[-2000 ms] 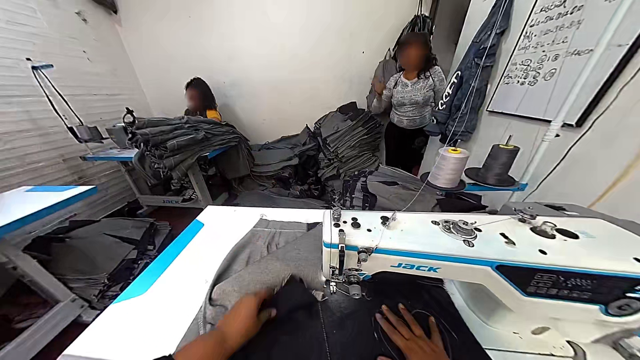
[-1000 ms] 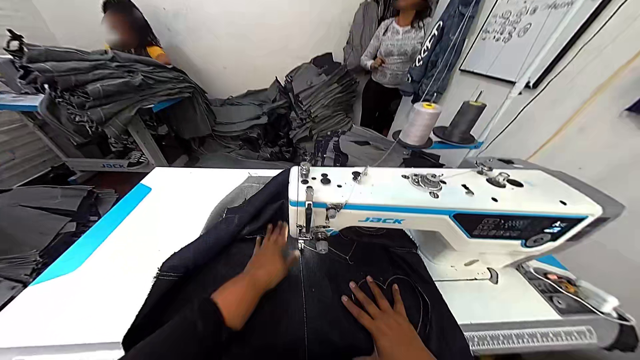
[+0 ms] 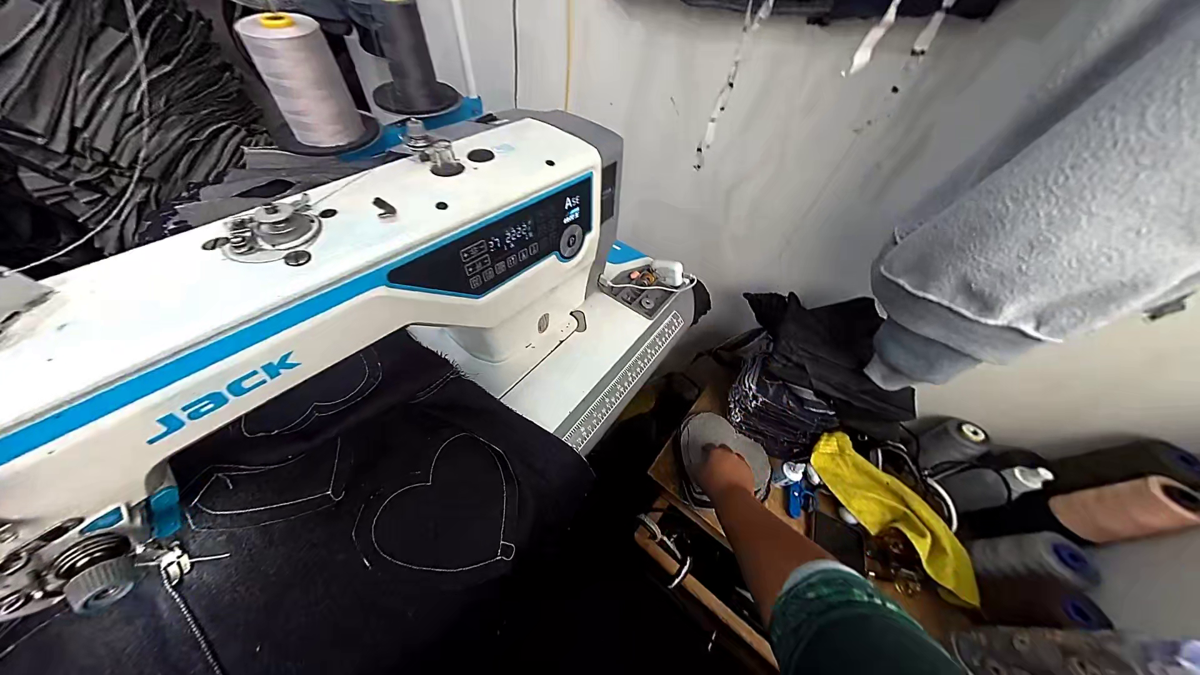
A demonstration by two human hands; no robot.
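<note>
My right hand (image 3: 727,471) reaches down onto a grey cut fabric piece (image 3: 708,433) lying on a small wooden table at the right of the machine; its fingertips are hard to make out, so its grip is unclear. My left hand is out of view. Dark denim (image 3: 375,469) with stitched heart-shaped and angular outlines lies under the arm of the white Jack sewing machine (image 3: 309,272). The machine's needle area is at the lower left.
Behind the machine stand a pale thread cone (image 3: 305,84) and a dark one. The wooden table (image 3: 675,459) also holds folded dark fabric (image 3: 778,403), a yellow cloth (image 3: 900,516) and blue-handled snips (image 3: 795,497). Thread cones lie at right. Grey cloth (image 3: 1050,206) hangs above.
The view has swung right and down. My right hand has left the denim and reached to the grey pieces on the side table. My left hand, earlier on the denim, is out of view.
</note>
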